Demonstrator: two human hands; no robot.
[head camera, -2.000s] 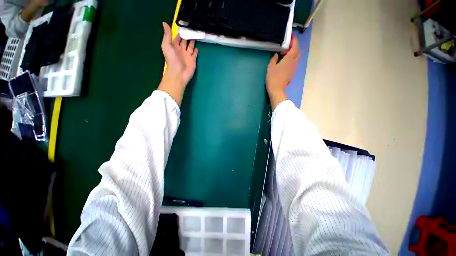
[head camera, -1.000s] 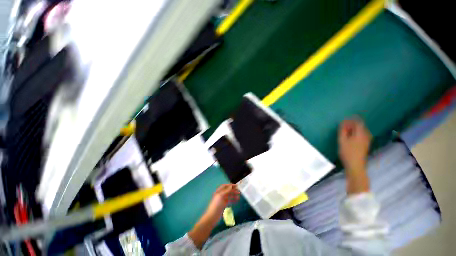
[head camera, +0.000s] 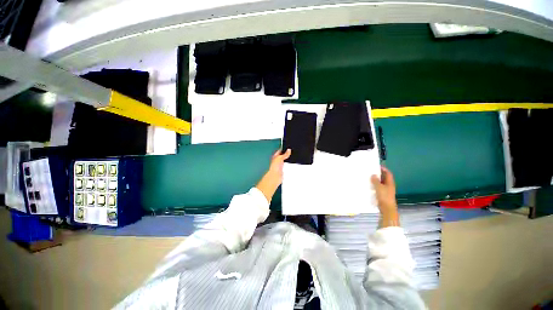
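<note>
A white carrier tray (head camera: 330, 191) lies on the teal bench in front of me. Near its far edge are a single black cover (head camera: 299, 137) at the left and overlapping black covers (head camera: 341, 128) at the right. My left hand (head camera: 276, 168) is at the tray's left edge, fingertips at the near left corner of the single cover. My right hand (head camera: 384, 185) holds the tray's right edge.
White boards with rows of black covers (head camera: 245, 66) lie beyond on the dark green belt. A blue box of small parts (head camera: 130, 189) stands left. Another tray of covers (head camera: 530, 148) is far right. Stacked white trays (head camera: 388, 248) are below the bench. A yellow-ended rail (head camera: 148, 111) crosses upper left.
The view has turned from the far tray to the tray in front of me. My right hand has come from the bare bench to the tray's right edge; my left hand is at its left edge.
</note>
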